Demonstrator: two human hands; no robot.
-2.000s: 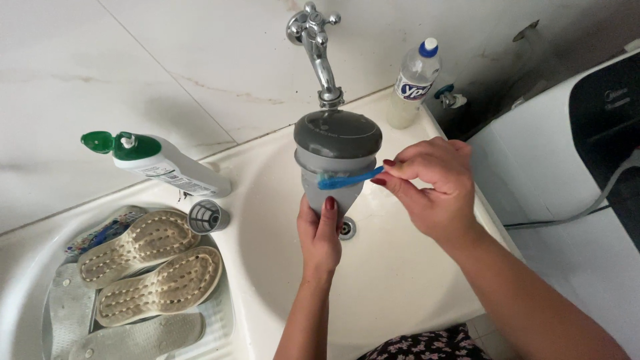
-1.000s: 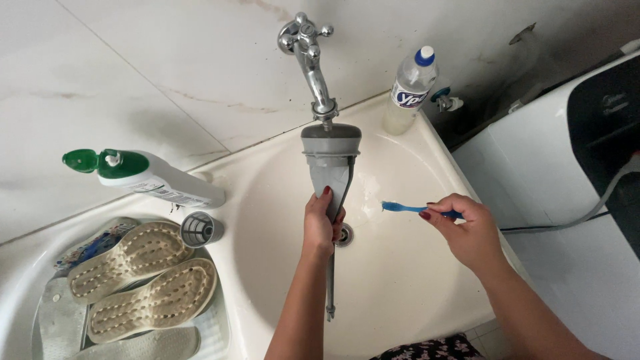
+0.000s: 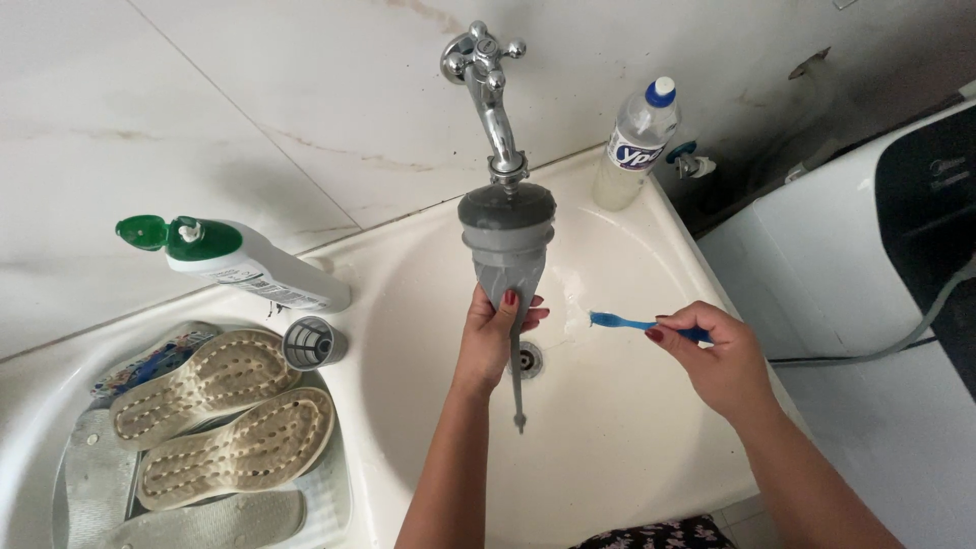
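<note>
My left hand (image 3: pixel 499 328) grips the narrow lower part of a grey plastic vessel with a dark, rounded top (image 3: pixel 507 229), held above the sink basin. The vessel's top is right under the spout of the chrome tap (image 3: pixel 496 130), and a thin grey strap with a knobbed tip hangs down from it. A blue toothbrush (image 3: pixel 627 321) is pinched between the thumb and fingers of my right hand (image 3: pixel 709 358), its bristle end pointing left, apart from the vessel. Whether water runs from the tap is hard to tell.
A cream sink (image 3: pixel 427 457) with a metal drain (image 3: pixel 526 358) lies below. On its left ledge are a white bottle with an open green cap (image 3: pixel 282 267) and a grey slotted cup (image 3: pixel 314 343). Sandals (image 3: pixel 236 450) fill the left basin. A detergent bottle (image 3: pixel 637 145) stands back right.
The toothbrush, at the vessel's side two seconds ago, has moved right, away from it. The vessel has been turned and brought under the tap, and its strap now hangs in view.
</note>
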